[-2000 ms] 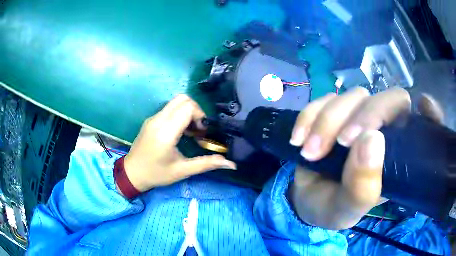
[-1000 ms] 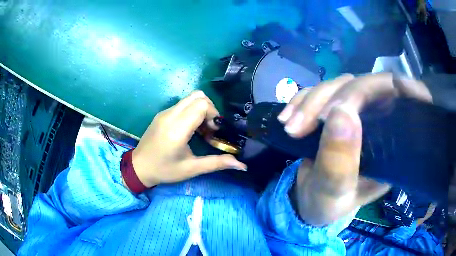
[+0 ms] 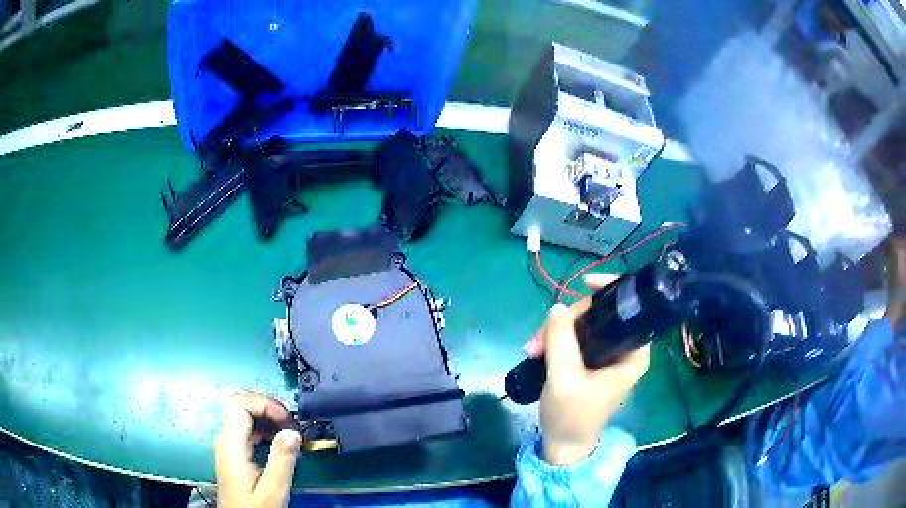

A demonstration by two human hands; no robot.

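Observation:
The black blower housing [image 3: 387, 337] lies flat on the green bench, with a round white label [image 3: 354, 323] and thin coloured wires on it. A black cover strip [image 3: 397, 412] lies across its near straight edge, with a small yellow-gold piece [image 3: 320, 445] at the lower left corner. My left hand [image 3: 260, 442] has thumb and fingertips at that corner; whether they pinch it is unclear. My right hand [image 3: 586, 382] holds the black electric screwdriver [image 3: 626, 322], its tip pointing down-left, right of the housing and apart from it.
A blue bin [image 3: 298, 50] with black parts stands at the back; loose black parts [image 3: 407, 184] lie before it. The white screw feeder [image 3: 586, 169] stands back right, with red and black wires [image 3: 561, 278] beside it. Black assemblies [image 3: 745, 218] and another person's blue sleeve [image 3: 825, 407] are at right.
The view has shifted to show more bench. My right hand and the screwdriver have moved off the housing to its right. My left hand remains at the housing's near left corner.

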